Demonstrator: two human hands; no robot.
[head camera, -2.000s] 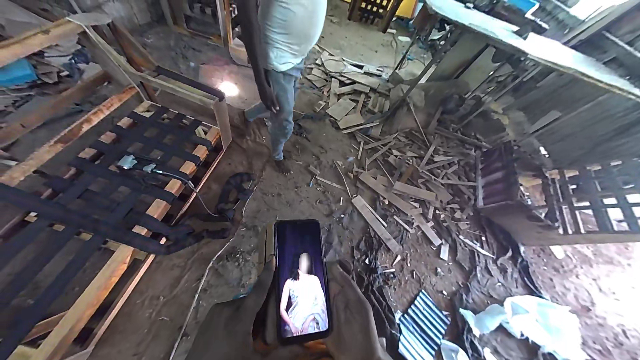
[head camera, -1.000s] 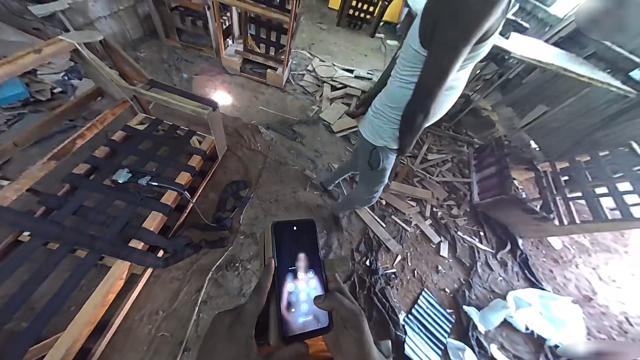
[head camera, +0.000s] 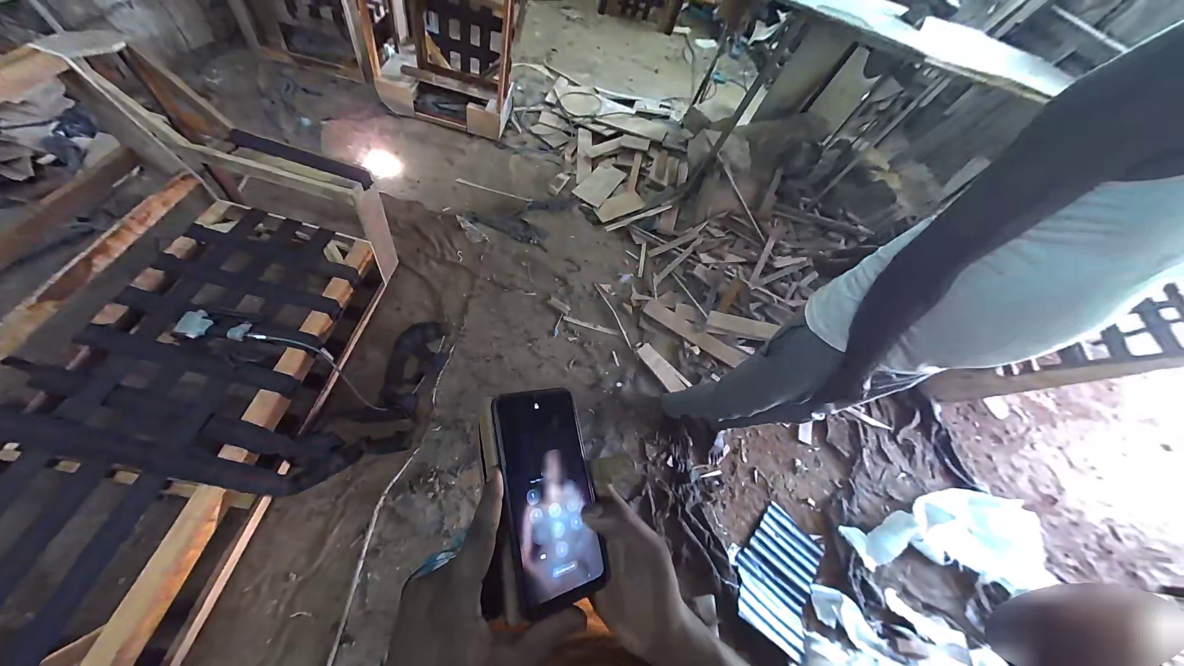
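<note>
A black smartphone is held upright at the lower middle, its lit screen showing a keypad over a blurred picture. My left hand grips the phone's left edge and lower back. Around the lower right side is my right hand, its thumb at the screen's right edge. A thin yellowish edge of something shows behind the phone on the left; what it is cannot be told. To the left stands a wooden furniture frame with woven black webbing straps, on which a cable with connectors lies.
A person in a light top stands close on the right. Scrap wood covers the ground ahead. More wooden frames stand at the back. A corrugated sheet and white plastic lie at the lower right. A cord crosses the ground.
The person has moved from the top middle to the right side. The phone's screen has gone from a plain picture to a keypad, and my right thumb has come to the screen's edge.
</note>
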